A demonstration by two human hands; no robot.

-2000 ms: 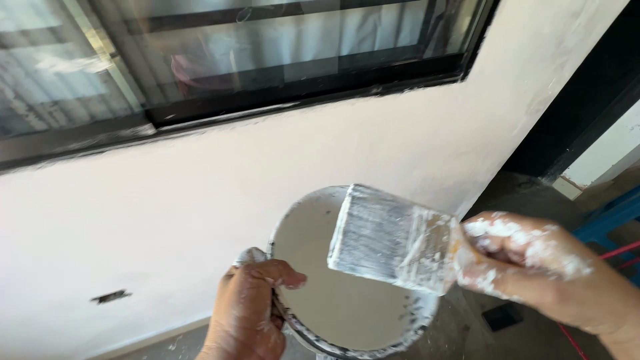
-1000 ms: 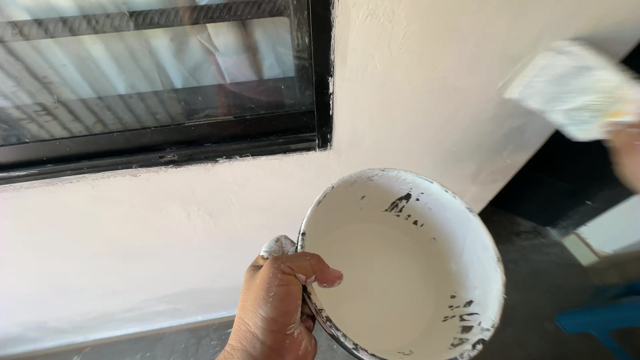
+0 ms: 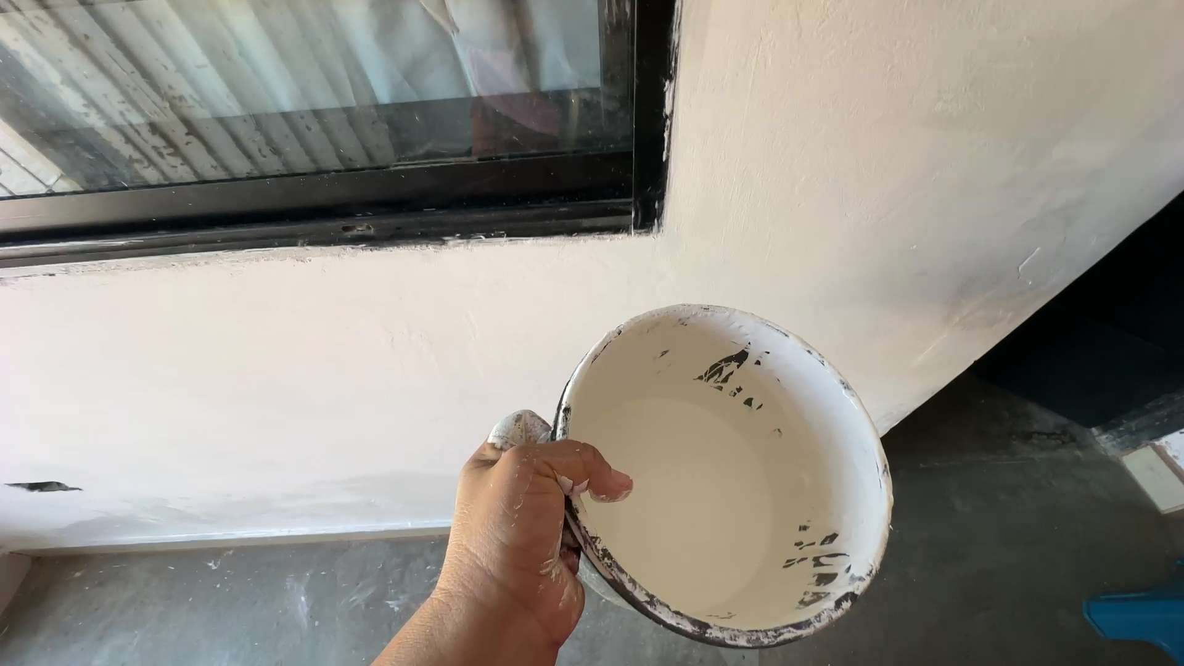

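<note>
My left hand [image 3: 532, 527] grips the left rim of a round paint bucket [image 3: 832, 444], its thumb hooked over the edge and its fingers outside. The bucket is tilted toward me and holds off-white paint [image 3: 694, 499]. Dried paint coats its inner wall, with dark patches showing through. White paint also marks my fingers. Neither my right hand nor the paintbrush is in view. Behind the bucket rises a pale painted wall [image 3: 324, 370].
A black-framed glass window [image 3: 416, 208] is set in the wall at upper left. Grey floor [image 3: 277, 592] runs below. A dark opening [image 3: 1091, 342] lies right of the wall's edge, and part of a blue plastic object [image 3: 1133, 615] shows at lower right.
My right hand, holding the paintbrush over the bucket two seconds ago, moved right and up and has left the view. My left hand still holds the bucket. The view has shifted right along the wall.
</note>
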